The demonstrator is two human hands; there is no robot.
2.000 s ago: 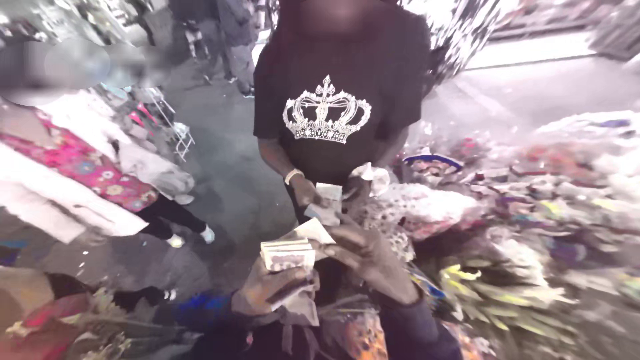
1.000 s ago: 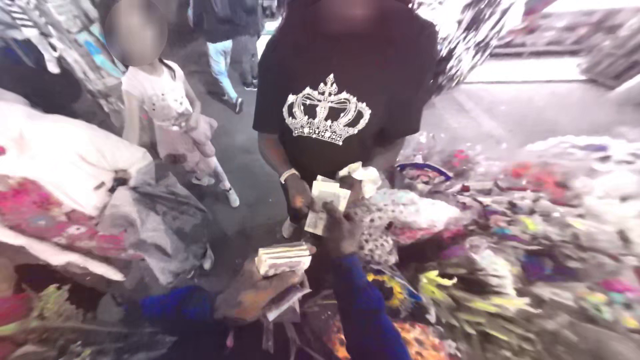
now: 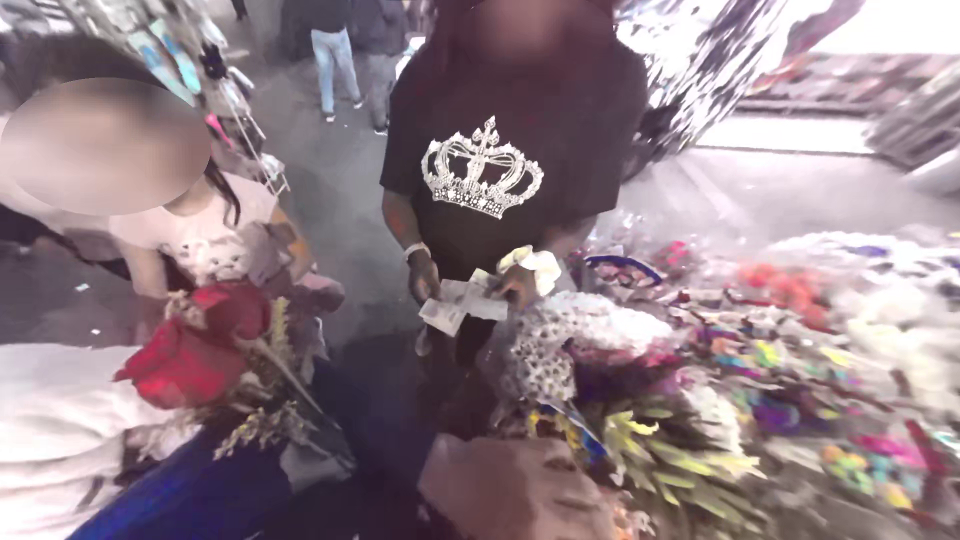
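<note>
Two red roses [image 3: 202,345] with small filler sprigs stand at the lower left, their stem slanting down to a pale wrap [image 3: 319,461]. A blue sleeve [image 3: 187,487] lies below them; my left hand is not visible, and what holds the roses is unclear. At the bottom centre is a blurred brown shape, apparently my right hand [image 3: 517,487]; its fingers and anything in them cannot be made out. Ahead, a person in a black T-shirt with a crown print [image 3: 484,169] holds several banknotes [image 3: 457,304] spread between two hands, and a crumpled pale thing [image 3: 532,266].
Wrapped bouquets and loose flowers [image 3: 787,360] fill the right side, with yellow-green foliage [image 3: 660,457] near the bottom. A person in a light top [image 3: 217,240] stands at the left, close to the roses. White cloth [image 3: 52,427] is at the lower left. More people [image 3: 334,67] stand behind.
The red roses have come into view at the lower left. My right hand has drawn back from the other person, who now holds the notes spread out. The banknote stack in my left hand is no longer visible.
</note>
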